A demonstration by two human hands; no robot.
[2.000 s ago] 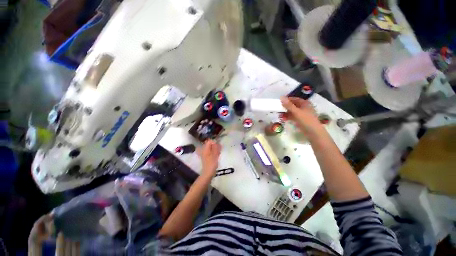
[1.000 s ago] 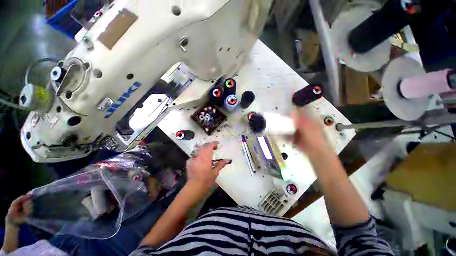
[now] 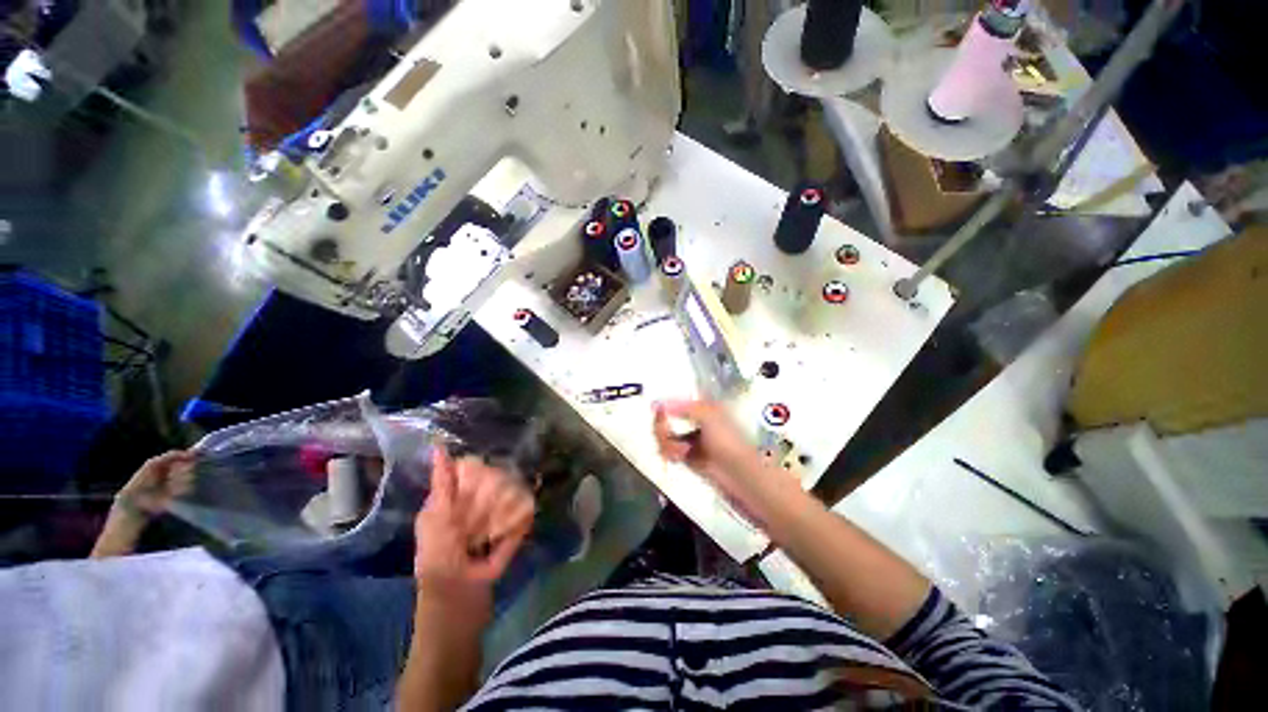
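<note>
My right hand [image 3: 700, 434] is over the table's front edge, its fingers closed around a small white thing [image 3: 681, 426] that looks like the white spool seen end-on. My left hand [image 3: 473, 518] is off the table beside a clear plastic bag [image 3: 264, 480], fingers curled; whether it holds anything cannot be told. The bag holds pale spools [image 3: 341, 490]. On the white table [image 3: 848, 362] stand a black spool [image 3: 801, 223], a light blue spool [image 3: 631, 256], an olive spool [image 3: 737, 289] and several others. A dark spool [image 3: 537, 328] lies near the left edge.
Another person's hand [image 3: 157, 483] holds the bag at the left. The JUKI machine arm [image 3: 473, 153] is at upper left. A bobbin box [image 3: 587, 295], control panel [image 3: 706, 334] and snips [image 3: 611, 394] are on the table. Large cones [image 3: 969, 70] stand behind; blue crates [image 3: 53, 348] are far left.
My right hand has moved from the spools to the front edge with the white thing. My left hand has left the table for the bag's side. The view has shifted left, showing more of the person.
</note>
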